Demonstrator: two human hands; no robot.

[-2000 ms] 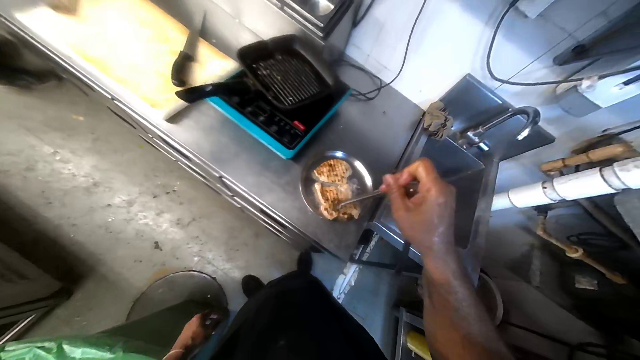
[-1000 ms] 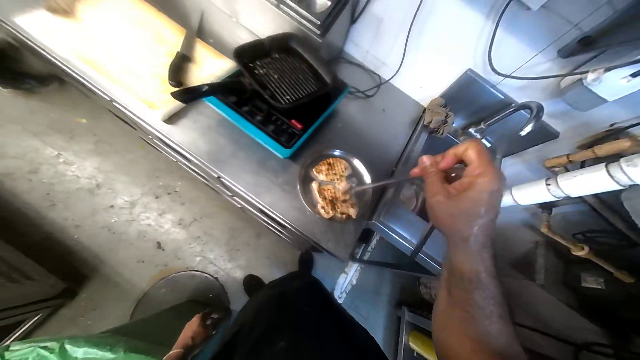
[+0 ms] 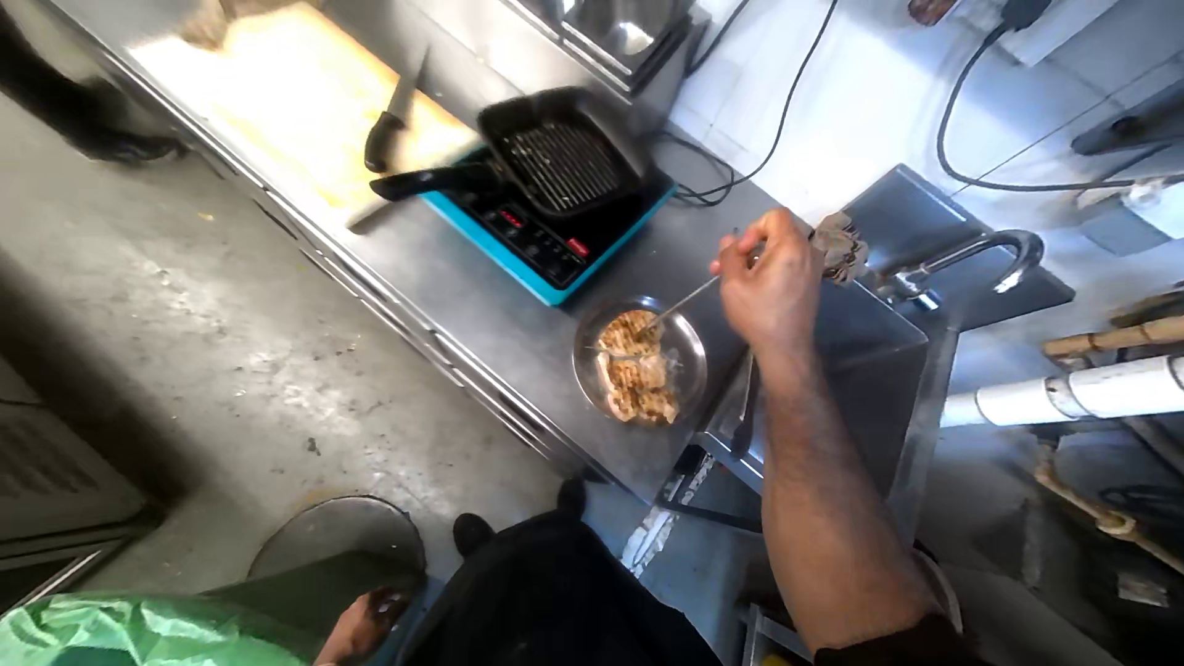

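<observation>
My right hand [image 3: 772, 277] is closed around a thin metal utensil [image 3: 689, 298], seemingly a fork. Its tip touches the uppermost of several grilled, browned pieces of food [image 3: 638, 375], which look like chicken. They lie in a round steel plate [image 3: 689, 356] on the steel counter. At the bottom edge, a hand that seems to be my left hand [image 3: 365, 624] hangs low beside green plastic [image 3: 148, 629]; its fingers are dark and unclear. Up and left of the plate, a black grill pan [image 3: 566, 153] rests on a teal-edged induction cooktop [image 3: 555, 291].
A knife [image 3: 393, 120] lies on a brightly lit cutting board [image 3: 305, 102]. To the right are a sink with a faucet [image 3: 990, 250], a crumpled cloth [image 3: 840, 248] and a white pipe [image 3: 1082, 393]. Another person's dark-shod foot [image 3: 129, 146] is at upper left.
My right hand has moved up and left since one second ago, and the utensil's tip now touches the uppermost piece. The other person's foot shows more at upper left.
</observation>
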